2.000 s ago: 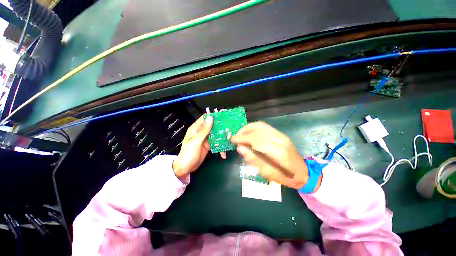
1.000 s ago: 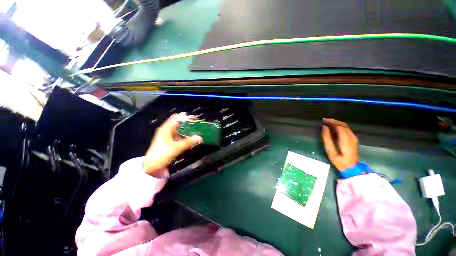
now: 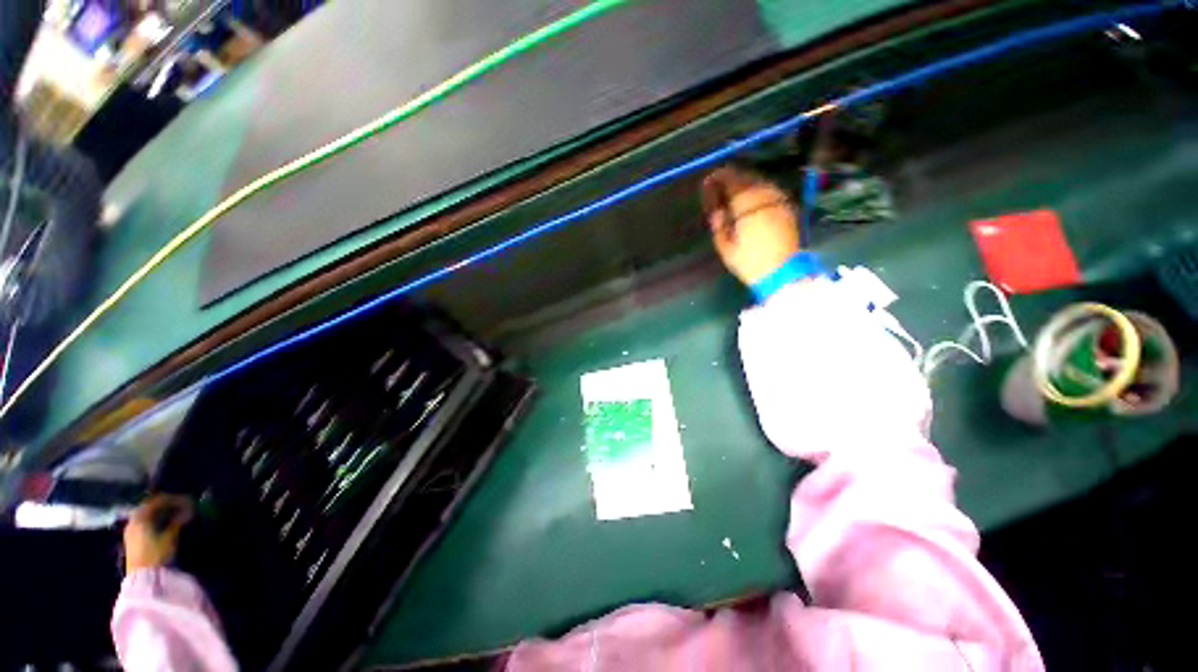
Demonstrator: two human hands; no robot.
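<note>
A green circuit board (image 3: 618, 431) lies flat on a white sheet (image 3: 650, 488) on the green bench mat. The black compartment tray (image 3: 390, 505) stands to its left, with pale board edges in rows. My left hand (image 3: 156, 528) is small and blurred at the tray's far left side; whether it holds anything cannot be told. My right hand (image 3: 753, 226), with a blue strap at the wrist, is over the dark strip behind the bench, fingers bent and blurred; its grip cannot be made out.
A small green board cluster (image 3: 854, 197) sits right of my right hand. A red square (image 3: 1025, 251), a curled white cable (image 3: 972, 328) and a yellowish tape roll (image 3: 1088, 355) on a container are at right. A blue cord (image 3: 565, 217) crosses behind the bench.
The board that was in my left hand over the tray no longer shows there. My left hand has moved to the tray's far left side. My right hand is now beside the small board cluster.
</note>
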